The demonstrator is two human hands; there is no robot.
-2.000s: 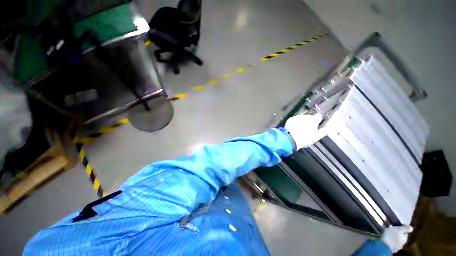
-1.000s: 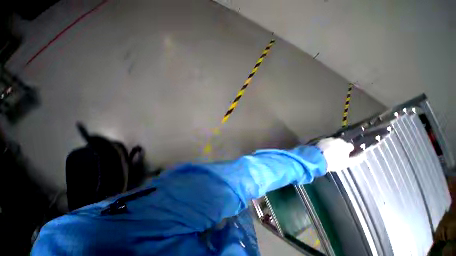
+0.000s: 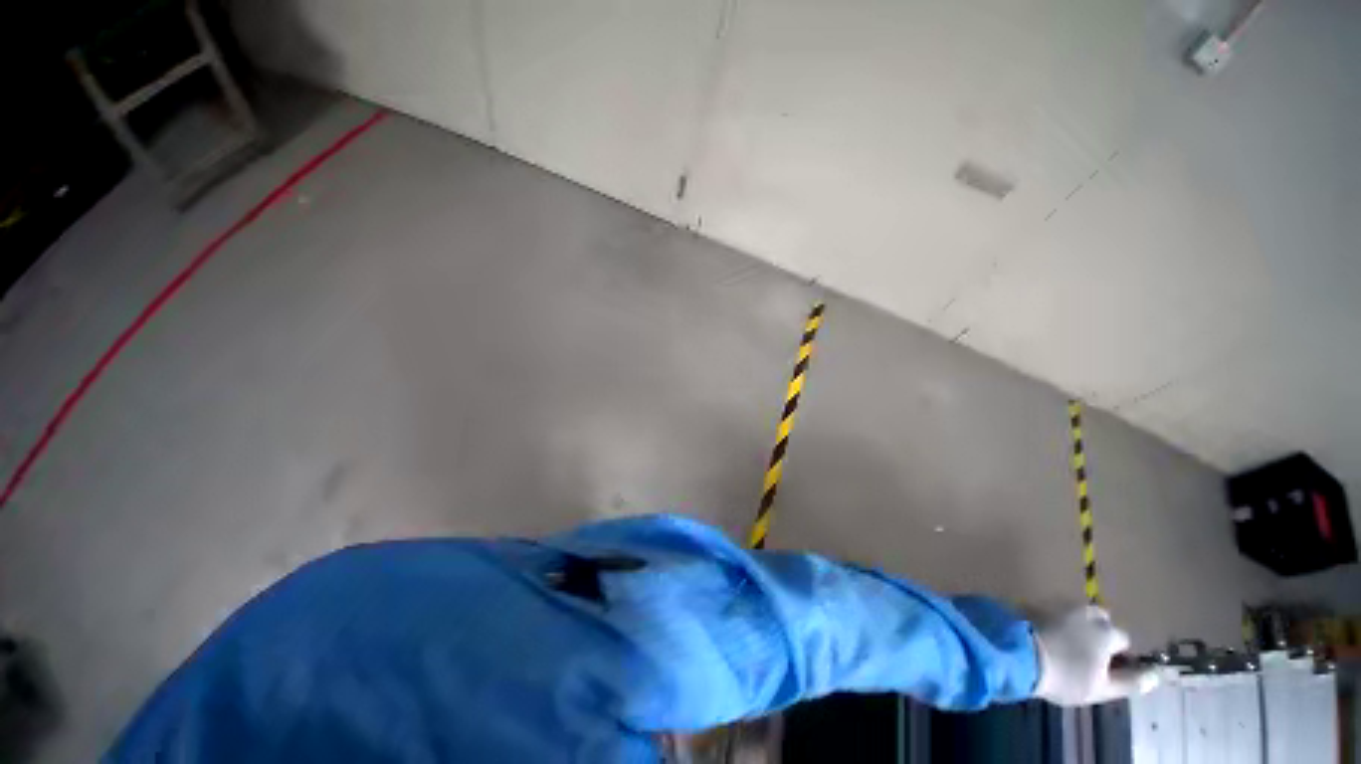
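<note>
My left hand (image 3: 1087, 657), in a white glove at the end of a blue sleeve, is closed on the upper end of the rack-mount chassis row at the lower right. The silver-grey chassis (image 3: 1224, 716) stand side by side, with small metal fittings along their ends. Their lower parts are cut off by the bottom edge. Darker units or trolley parts show below my forearm. My fingertips are small and their exact hold is unclear. My right hand is out of the picture.
A pale wall (image 3: 896, 164) runs across the upper right. Yellow-black tape (image 3: 784, 426) and a red line (image 3: 187, 269) mark the grey floor. A black box (image 3: 1291, 512) lies by the wall at the right. A metal frame (image 3: 164, 105) stands at the upper left.
The view has swung towards the wall; the chair and green-topped table have left it. The chassis now sit lower in the picture. My left hand stays at them; my right hand has left the view.
</note>
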